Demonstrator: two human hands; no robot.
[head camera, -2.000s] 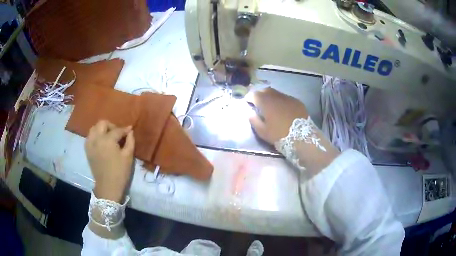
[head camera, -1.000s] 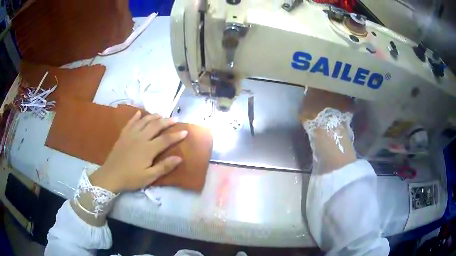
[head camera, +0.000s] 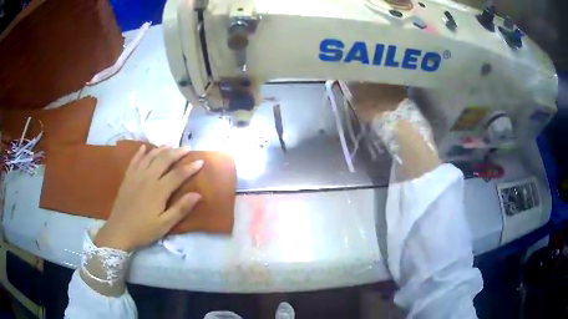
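My left hand (head camera: 152, 193) lies flat with fingers spread on a rust-brown fabric panel (head camera: 215, 193), whose right edge is beside the lit needle area. My right hand (head camera: 378, 99) is partly hidden behind the machine arm, among white tape strips (head camera: 339, 121) on the metal bed (head camera: 305, 168); its fingers are hidden, so I cannot tell whether it grips any. A small dark narrow tool (head camera: 279, 128), perhaps snips, lies on the bed right of the needle. The presser foot area (head camera: 241, 118) is washed out by glare.
The cream sewing machine (head camera: 286, 47) spans the back. A tall rust-brown stack (head camera: 59, 47) stands at the rear left. A white scrap tuft (head camera: 23, 152) lies at far left, loose tapes (head camera: 134, 124) behind the panels. A small red-handled thing (head camera: 489, 170) is at right.
My left hand went from pinching near the panels to flat on one panel, now beside the needle. My right hand left the needle, put down the dark tool and reached under the arm; the tapes shifted left.
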